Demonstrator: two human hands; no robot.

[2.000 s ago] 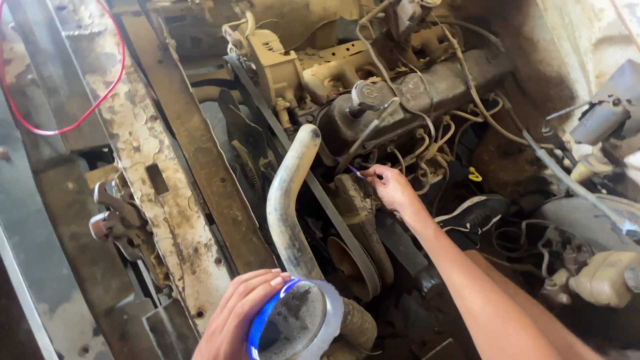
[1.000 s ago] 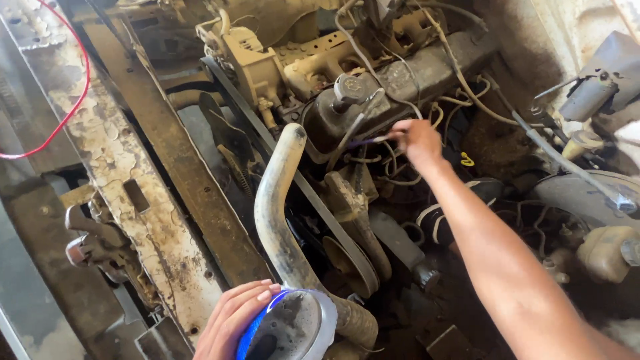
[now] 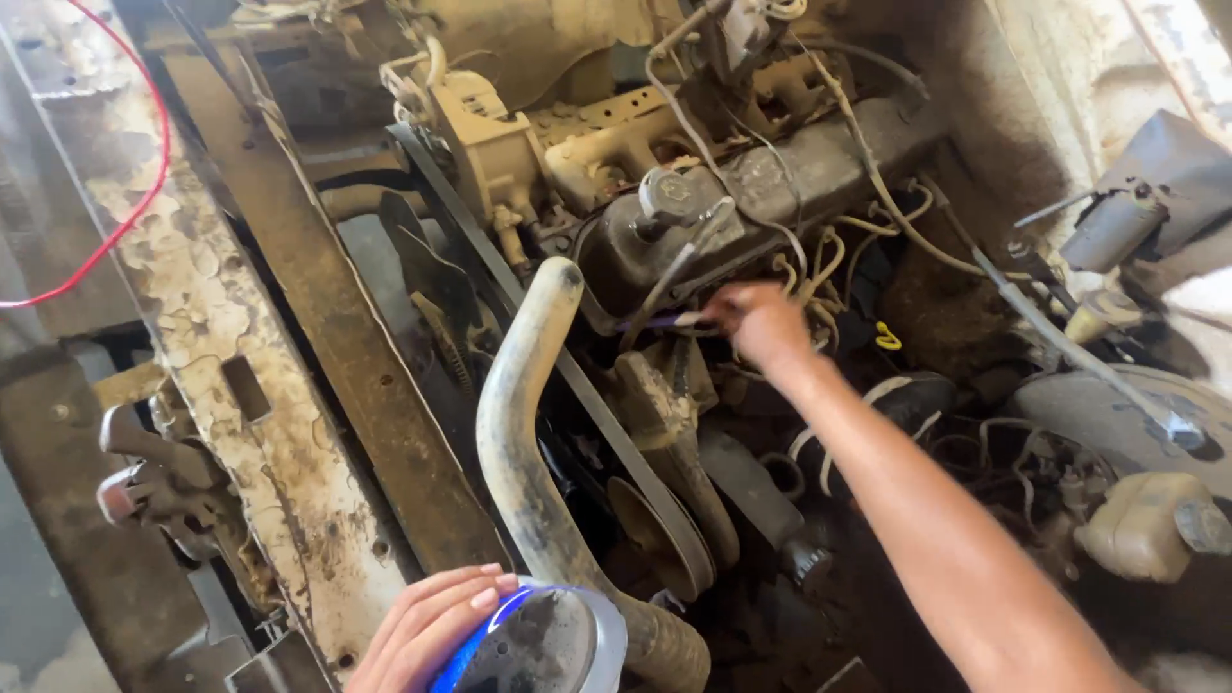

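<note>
At the bottom middle, my left hand [image 3: 433, 626] grips the rim of a blue container [image 3: 544, 640] with dark contents, beside a pale curved radiator hose [image 3: 515, 414]. My right hand [image 3: 760, 322] reaches into the engine bay below the valve cover [image 3: 837, 164]. Its fingers are closed on a thin purple-handled tool [image 3: 659, 320], blurred, whose kind I cannot tell. The tool points left along the lower edge of the valve cover, near the oil filler cap [image 3: 671, 195]. Pale cables [image 3: 828, 269] lie just beyond the right hand.
A drive belt [image 3: 616, 433] runs down beside the hose to a pulley. At the left are a rusty crossmember [image 3: 337, 356], a peeling body panel [image 3: 260, 423] and a red wire [image 3: 159, 164]. A plastic reservoir [image 3: 1141, 525] and a metal rod [image 3: 1068, 337] stand at the right.
My right hand has moved from above the bracket by the belt up and right to the valve cover's lower edge, with the purple-handled tool in it. My left hand still grips the container.
</note>
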